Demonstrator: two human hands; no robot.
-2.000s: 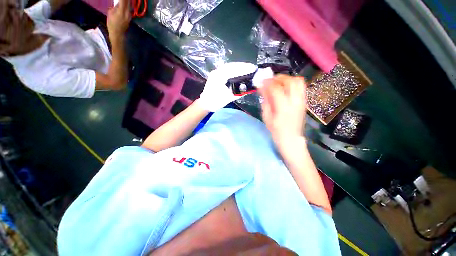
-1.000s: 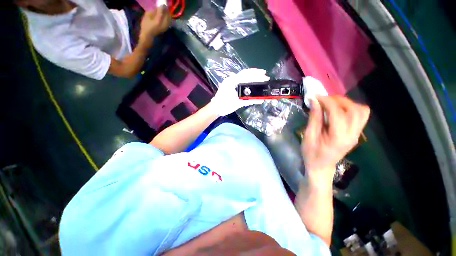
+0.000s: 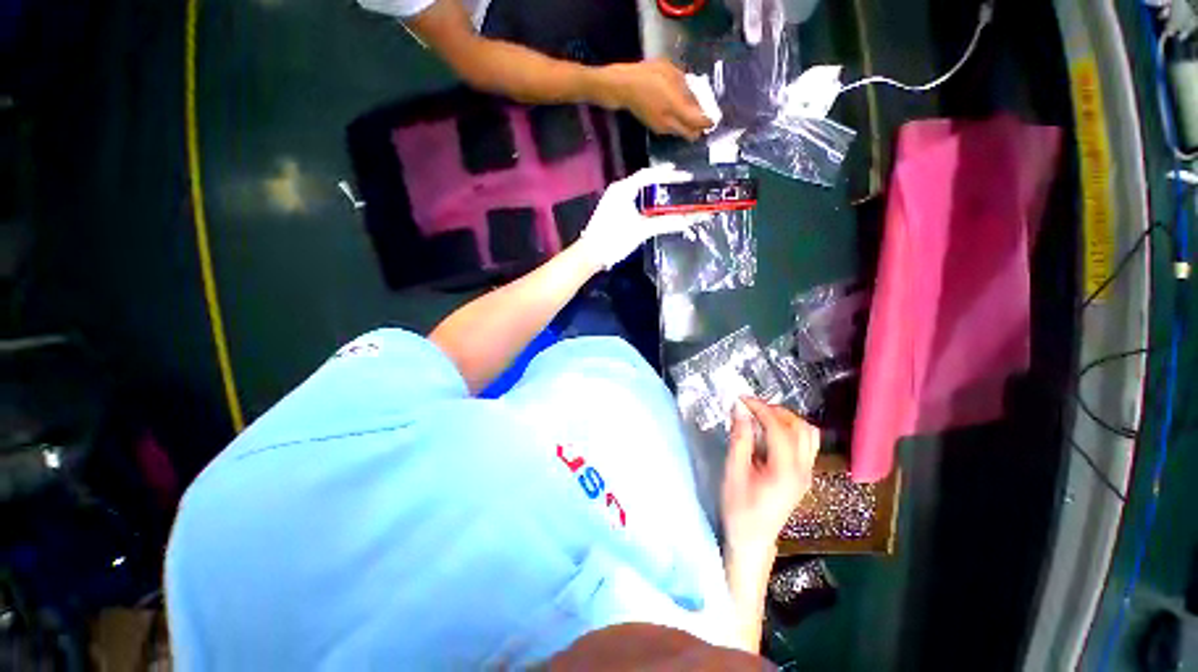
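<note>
My left hand (image 3: pixel 618 223), in a white glove, holds a flat black-and-red device (image 3: pixel 699 198) by its left end, with its narrow port side facing up. The device is above the bench's near edge. My right hand (image 3: pixel 773 460), bare, is lower right, over the bench beside clear plastic bags (image 3: pixel 732 374). A small white piece, apparently the wiping cloth, shows at its fingertips; where it ends against the shiny bags is hard to tell.
A black tote with pink foam (image 3: pixel 440 184) holds dark units at left. Another person's hand (image 3: pixel 664 99) is close above the device. Pink foam sheet (image 3: pixel 939 295) lies right; a shallow box of shiny pieces (image 3: pixel 847 509) and a small dish (image 3: pixel 801 582) are lower right.
The view has turned. My right hand has moved away from the device, down to the bags. My left hand still holds the device. The other person's hand now shows closer to it.
</note>
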